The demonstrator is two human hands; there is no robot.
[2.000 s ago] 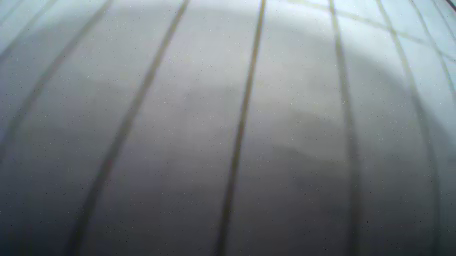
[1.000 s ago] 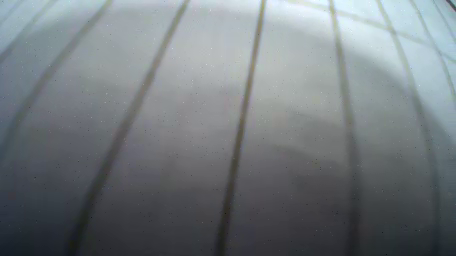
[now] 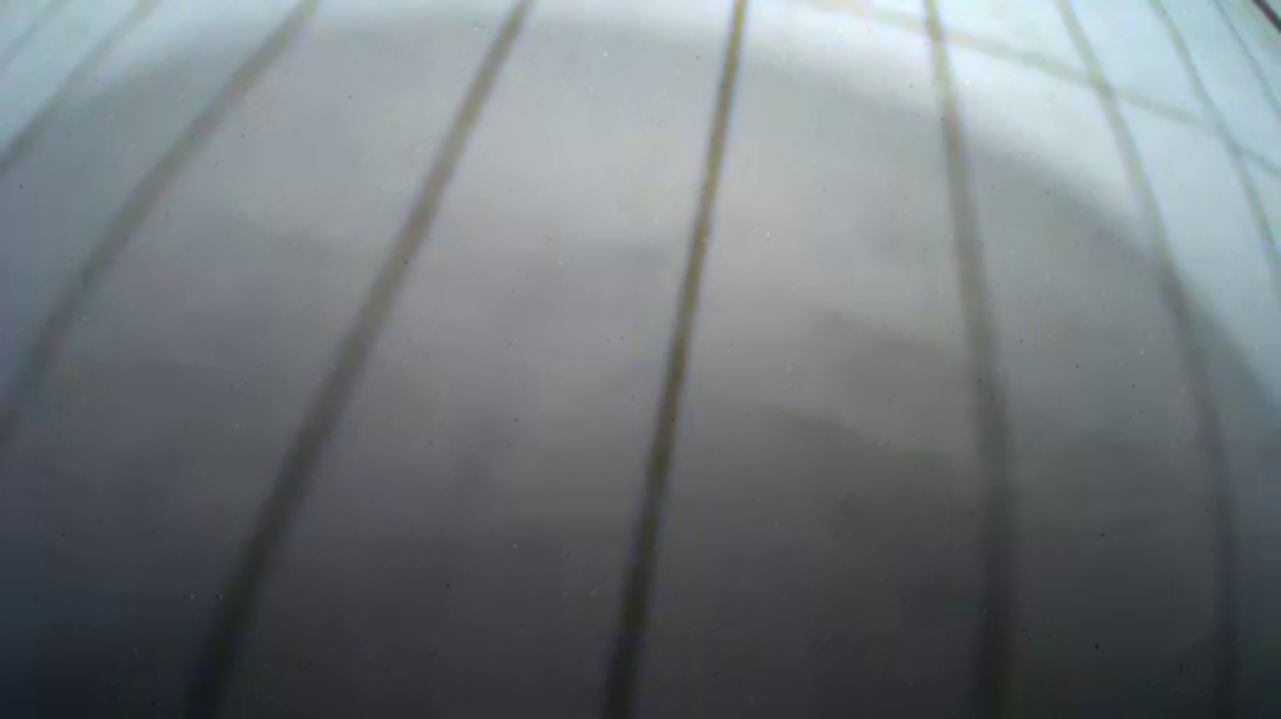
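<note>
A pale surface with long dark lines (image 3: 548,351) fills the whole head view, very close and blurred. It looks like a ruled white sheet, but I cannot tell for sure. Several olive-brown lines run from top to bottom, and a thinner line crosses them at the upper right. A broad curved shadow covers most of the surface, darkest along the bottom. Neither my left hand nor my right hand is in view.
The surface is brighter along the top edge and in the upper right corner (image 3: 1194,70), outside the shadow. A small dark edge shows at the extreme upper right. Nothing else can be made out.
</note>
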